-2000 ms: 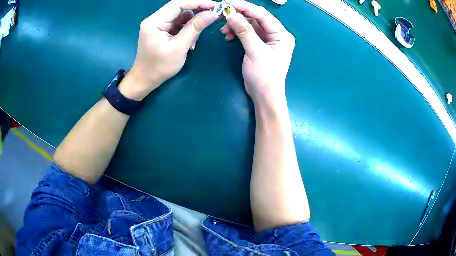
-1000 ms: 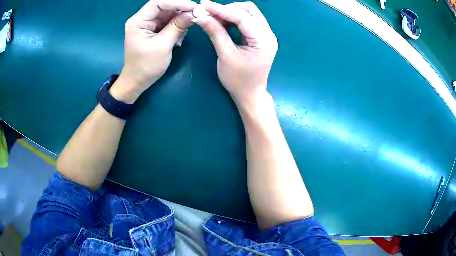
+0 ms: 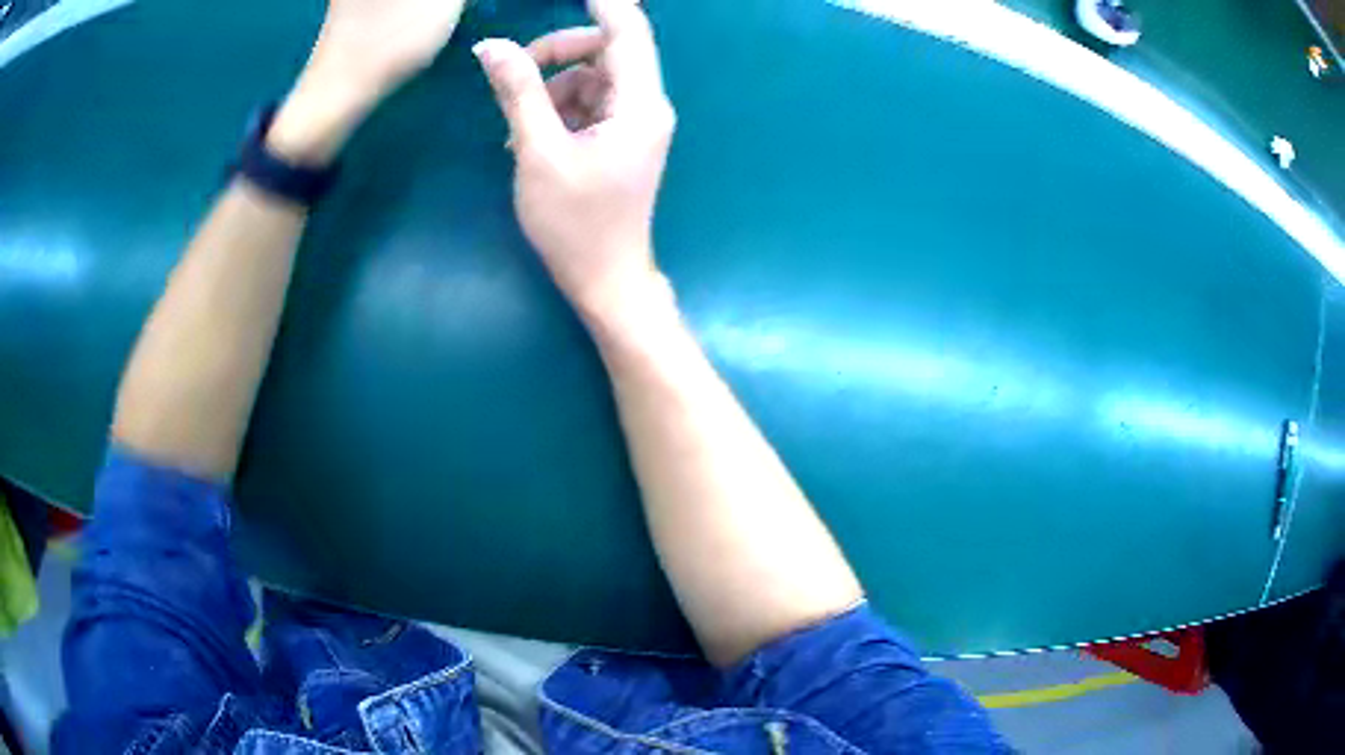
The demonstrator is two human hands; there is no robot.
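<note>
My left hand is at the top edge of the head view, partly cut off, with a dark band on the wrist. Its fingertips are out of the picture or blurred, so what it holds cannot be told. My right hand is just right of it, above the green table. Its thumb and fingers are apart and no piece shows between them. The small white piece is not visible in either hand.
A curved white stripe crosses the upper right. Beyond it lie a dark and white oval holder and a small white piece. A thin dark stick lies near the right edge. A red object is below the table's edge.
The hands have separated from the white piece they pinched together. Both moved left and up in the picture, and my right thumb and fingers opened. The view has shifted.
</note>
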